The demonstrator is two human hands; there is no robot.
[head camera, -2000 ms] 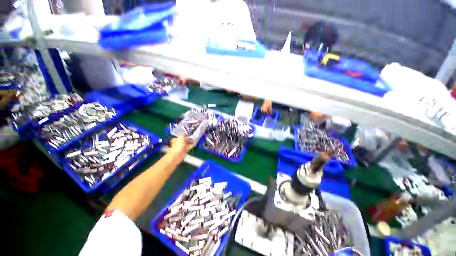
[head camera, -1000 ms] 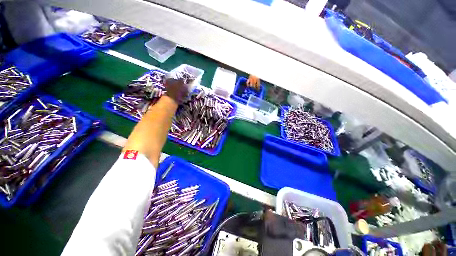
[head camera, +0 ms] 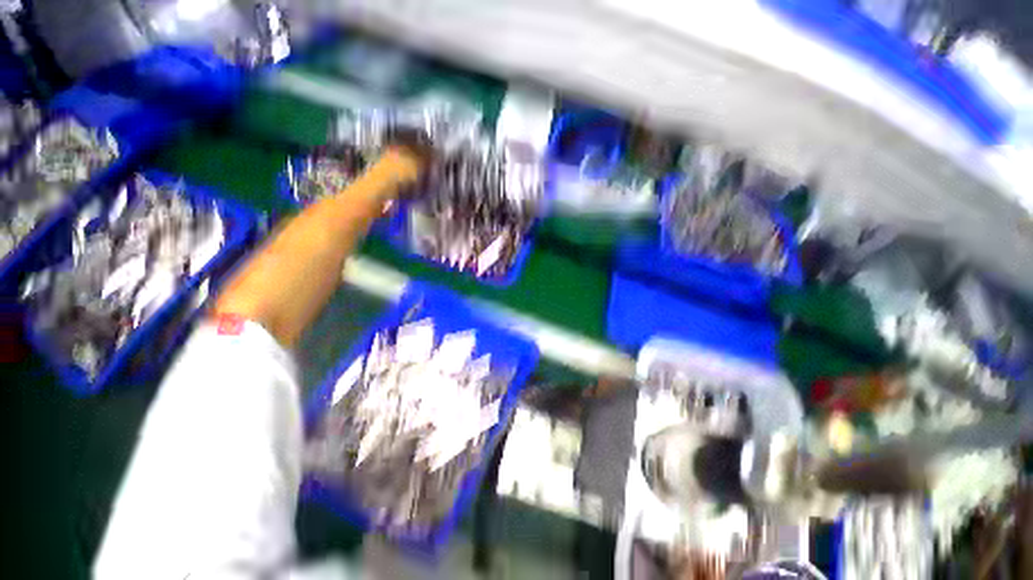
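The frame is strongly blurred. My left arm reaches from the lower left to the far trays. My left hand (head camera: 410, 156) is a small dark smear over the far blue tray of metal tubes (head camera: 470, 227); its fingers and anything in them cannot be made out. A near blue tray (head camera: 425, 397) full of silver tubes lies before me. The press (head camera: 691, 459) stands right of it, its pale fixture plate (head camera: 541, 459) at its left. A translucent white bin (head camera: 782, 397) with tubes is around and behind the press. My right hand is not in view.
More blue trays of tubes lie at the left (head camera: 136, 266) and far right (head camera: 731, 221). A flat blue tray (head camera: 680, 306) lies behind the bin. A white raised shelf (head camera: 680, 96) crosses above the bench. White parts (head camera: 963, 408) lie at the right.
The view has shifted and blurred since a second ago, bringing more of the near tray and press into view. My left hand remains over the far trays; the clear box it held is now indistinct.
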